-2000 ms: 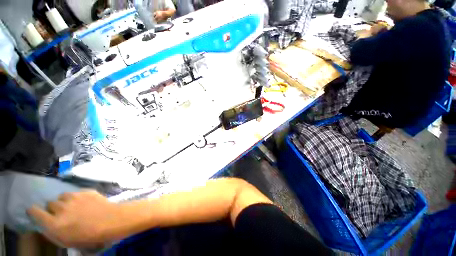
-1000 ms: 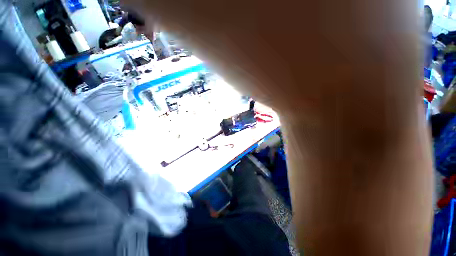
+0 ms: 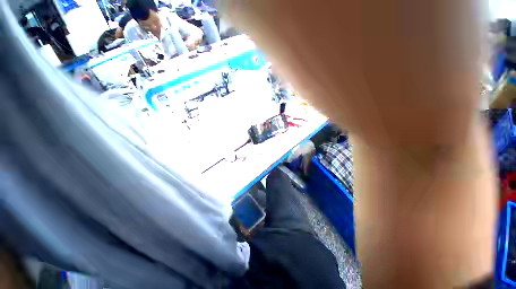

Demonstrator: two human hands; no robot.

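Note:
Plain grey cloth (image 3: 130, 186) hangs close to the camera, from the upper left down to the lower middle, blurred. My bare right forearm fills the right centre, rising from the bottom edge; its hand is cut off by the top edge. A brownish blur sits in the lower left corner; I cannot tell whether it is my left hand. The white sewing machine (image 3: 206, 76) with a blue band stands beyond the cloth on the white table (image 3: 223, 180). The lamp glare hides the needle area.
A smartphone (image 3: 268, 128) and red-handled scissors (image 3: 296, 121) lie on the table, with a thin dark rod (image 3: 215, 164) left of the phone. A blue crate (image 3: 334, 200) with checked cloth (image 3: 339, 161) stands right of my knees, partly hidden by my arm. A person (image 3: 161, 31) sits behind the machine.
Two seconds ago my right hand was on grey cloth at the left; now the forearm is raised close to the camera. Over the last second the cloth has swung and spread further right across the view.

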